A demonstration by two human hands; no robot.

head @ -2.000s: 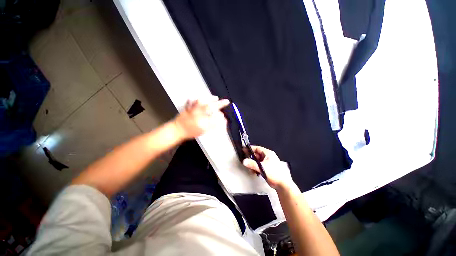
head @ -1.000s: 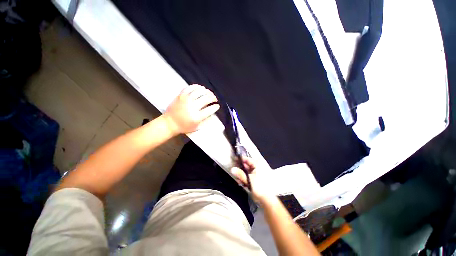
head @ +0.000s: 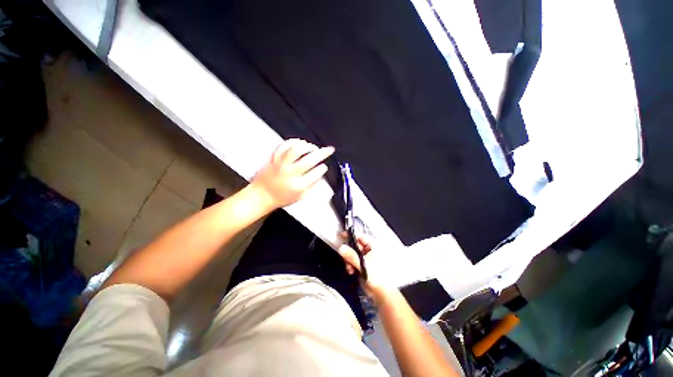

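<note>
A large black fabric [head: 354,88] lies across the white table cover [head: 184,88]. My right hand [head: 358,258] holds the dark handles of the scissors [head: 347,202] near the table's front edge. The silver blades point away from me, at the near edge of the black fabric. My left hand [head: 295,173] lies just left of the blade tips, fingers on the fabric edge. A narrow dark strip hangs along the blades. Whether the left fingers pinch the cloth is hard to tell.
Pale interlining strips [head: 472,96] and black scraps [head: 513,125] lie on the right part of the table. A black piece [head: 426,298] is at the near edge. An orange handle [head: 496,335] shows at lower right. Blue objects [head: 44,221] stand on the floor at left.
The view has turned and the table appears shifted. The scissors and both hands have moved along the fabric's near edge, and the cut edge by the pale area at the near end now lies apart.
</note>
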